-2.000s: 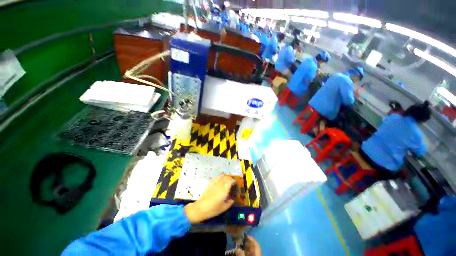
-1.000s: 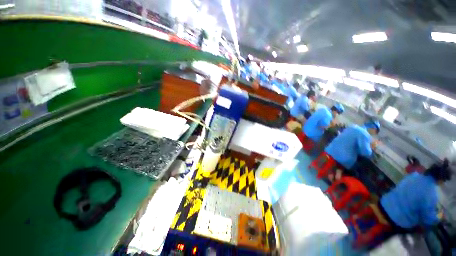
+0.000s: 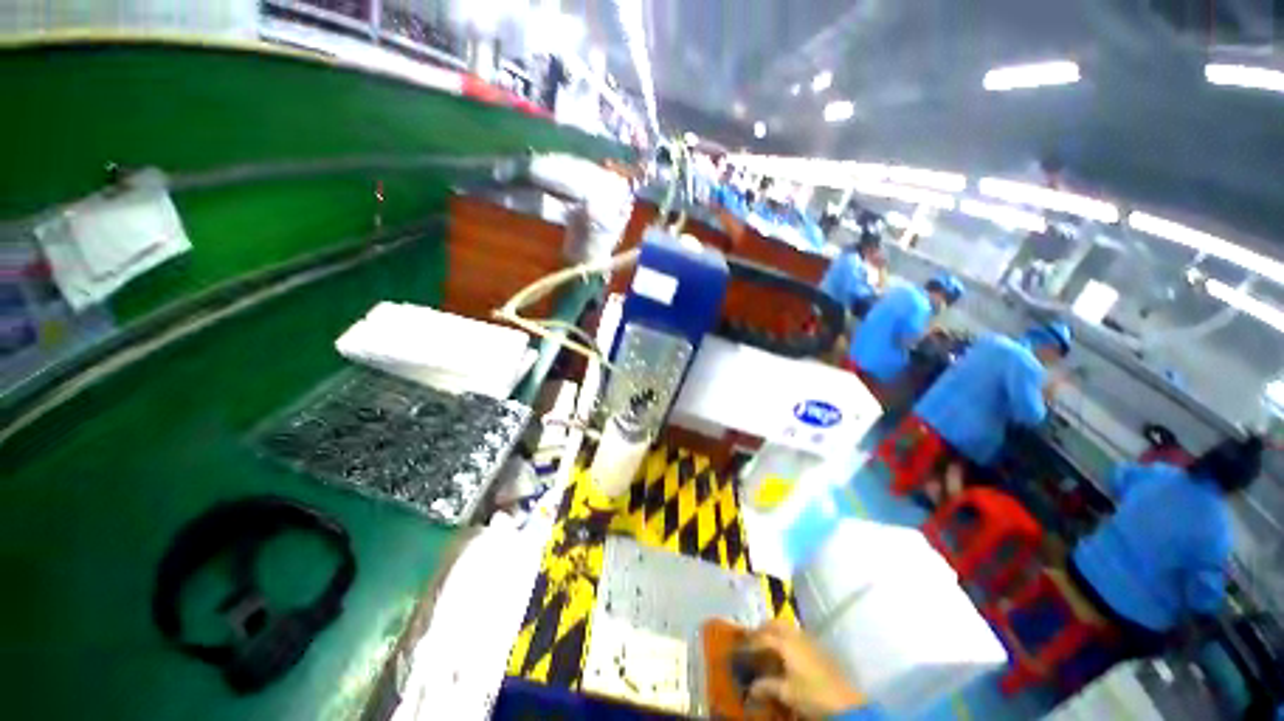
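The orange-brown square fixture [image 3: 721,673] sits at the right front of the press bed. My right hand [image 3: 810,676] reaches in from the lower right, with its fingertips over the fixture's centre. Something dark shows at the fingertips; I cannot tell whether it is a held part or the fixture's dark centre. The silver-grey base plate [image 3: 676,585] lies behind and left of the fixture. The pale cylindrical press head [image 3: 617,462] hangs below the perforated plate, clear of my hand. My left hand is out of the picture.
The blue press column [image 3: 673,296] stands behind, with cream hoses at its left. Left on the green bench are a blister tray [image 3: 401,437], white foam slabs [image 3: 434,347] and a black head strap [image 3: 254,634]. White foam boxes [image 3: 901,606] stand right. Several seated people are beyond.
My left hand, on the fixture two seconds ago, has left the picture. The fixture was uncovered one second ago; my right hand is now over it. The view has shifted.
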